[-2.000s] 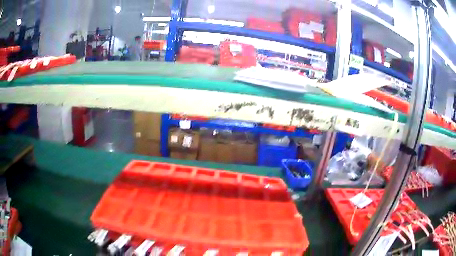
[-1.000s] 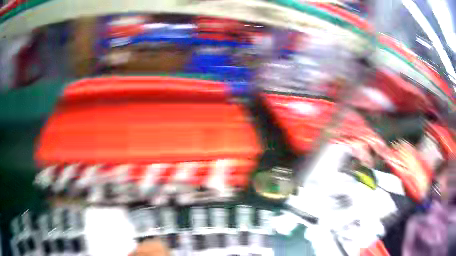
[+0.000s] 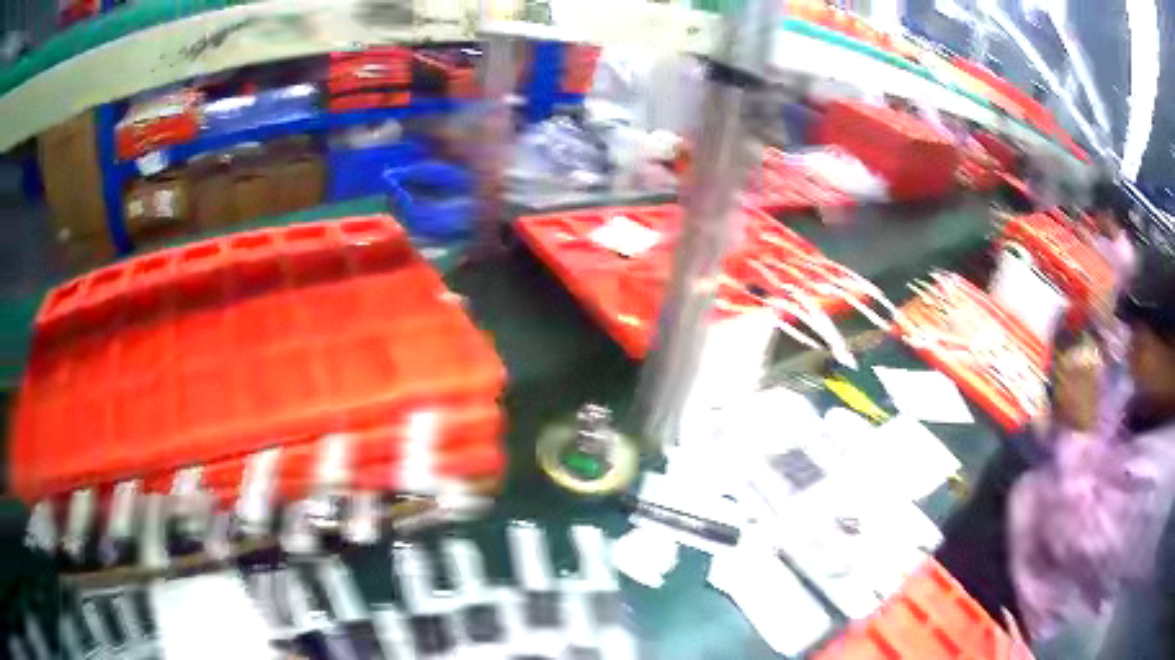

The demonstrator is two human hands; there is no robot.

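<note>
No hand of mine can be made out in the current head view. A row of watches with pale straps lies along the bottom left, blurred and cut off by the lower edge. A white sheet lies over part of the row. Just beyond stands a large red compartment tray, with pale straps poking out along its near edge. Whether anything touches the watches at the bottom edge is too blurred to tell.
A yellowish ring with a metal-topped item, white papers and a dark pen-like stick lie right of the tray. A metal post stands mid-view. Red trays with straps lie beyond. A person in pink is at far right.
My view has turned right and down, so the tray stands further left and the papers and person have come in. The fingertip blur seen at the bottom a second ago is gone.
</note>
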